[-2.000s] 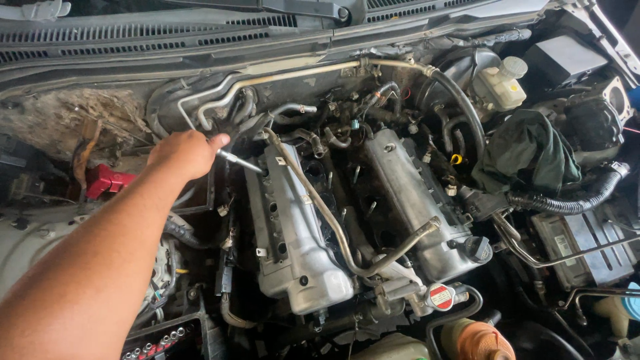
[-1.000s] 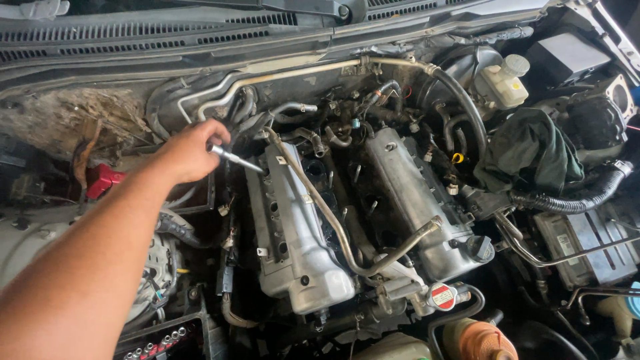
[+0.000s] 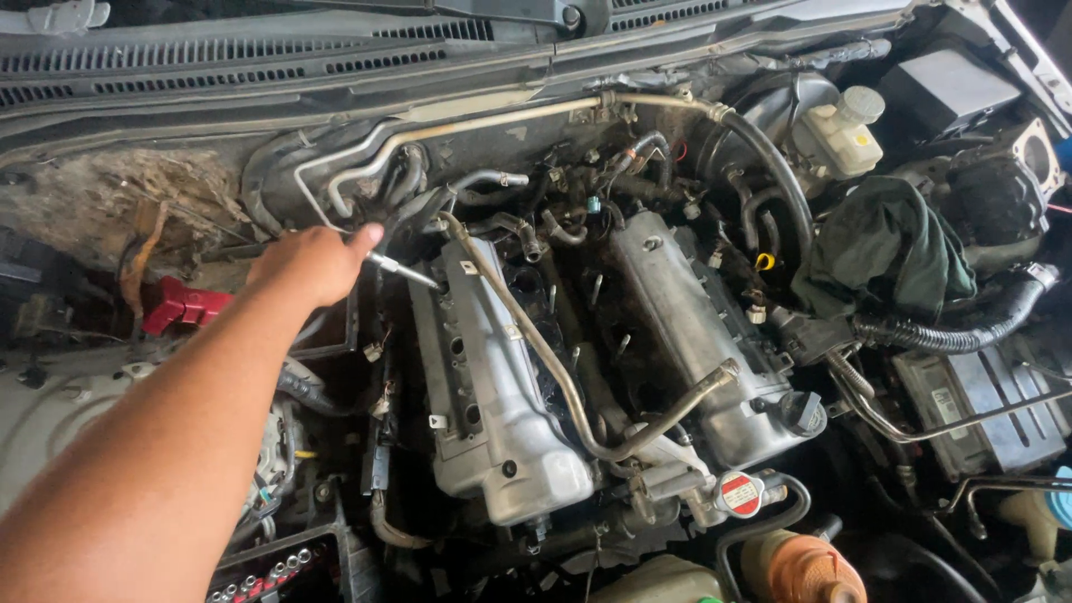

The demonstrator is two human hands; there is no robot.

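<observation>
My left hand (image 3: 314,260) comes in from the lower left and is closed around a slim steel tool (image 3: 402,270), which looks like a socket extension; its handle end is hidden in the grip. The thumb lies on top. The tool slants down to the right, its tip at the upper left edge of the left silver valve cover (image 3: 502,402). A second valve cover (image 3: 695,327) lies to its right, and a bent metal pipe (image 3: 544,352) crosses between them. My right hand is out of view.
A socket set (image 3: 268,578) rests at the lower left. A red plastic part (image 3: 186,306) lies by the forearm. Dark green cloth (image 3: 888,247) drapes over parts at the right. The radiator cap (image 3: 740,494), hoses and an orange cap (image 3: 816,569) are at the front.
My left hand has shifted its fingers and wrist slightly around the tool; the thumb now sticks out further than a second ago. The tool's tip has stayed at the same spot.
</observation>
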